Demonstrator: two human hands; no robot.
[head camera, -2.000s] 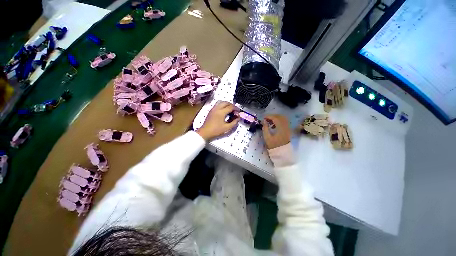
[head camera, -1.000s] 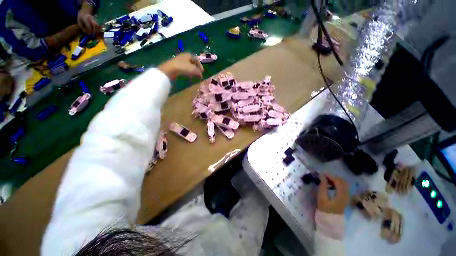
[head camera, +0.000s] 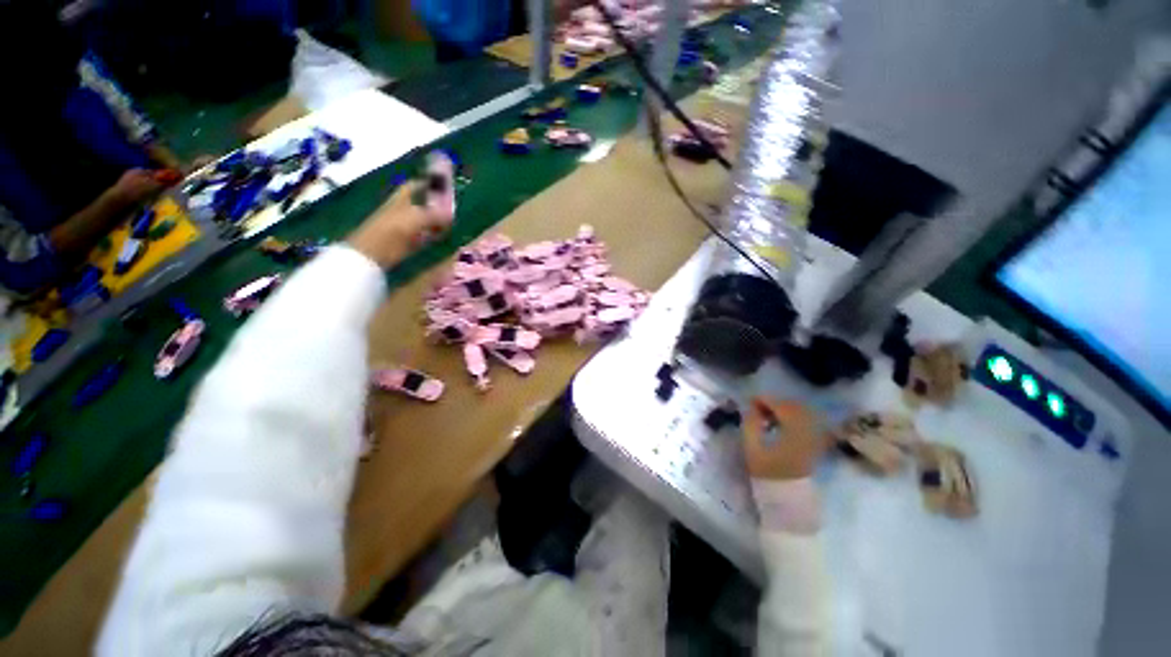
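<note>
My left hand (head camera: 401, 226) is raised over the near edge of the green belt and holds a pink housing (head camera: 438, 190) by its lower part. A loose heap of pink housings (head camera: 539, 289) lies on the brown bench to its right. My right hand (head camera: 782, 440) rests low on the white machine table beside a small black locating block (head camera: 723, 416); its fingers are curled and I cannot tell if anything is in them. Another black block (head camera: 667, 379) stands on the perforated work plate (head camera: 642, 417). No housing shows between the blocks.
The silver duct (head camera: 774, 154) ends in a black nozzle (head camera: 736, 324) above the plate. Tan housings (head camera: 877, 440) lie right of my right hand, near the control panel (head camera: 1034, 385). The green belt (head camera: 494, 173) carries pink and blue parts. Another person's hand (head camera: 135, 190) is beyond it.
My left hand went from the plate to the belt and now holds a pink housing. The housing between the blocks is gone. My right hand stays by the black block. The view has shifted.
</note>
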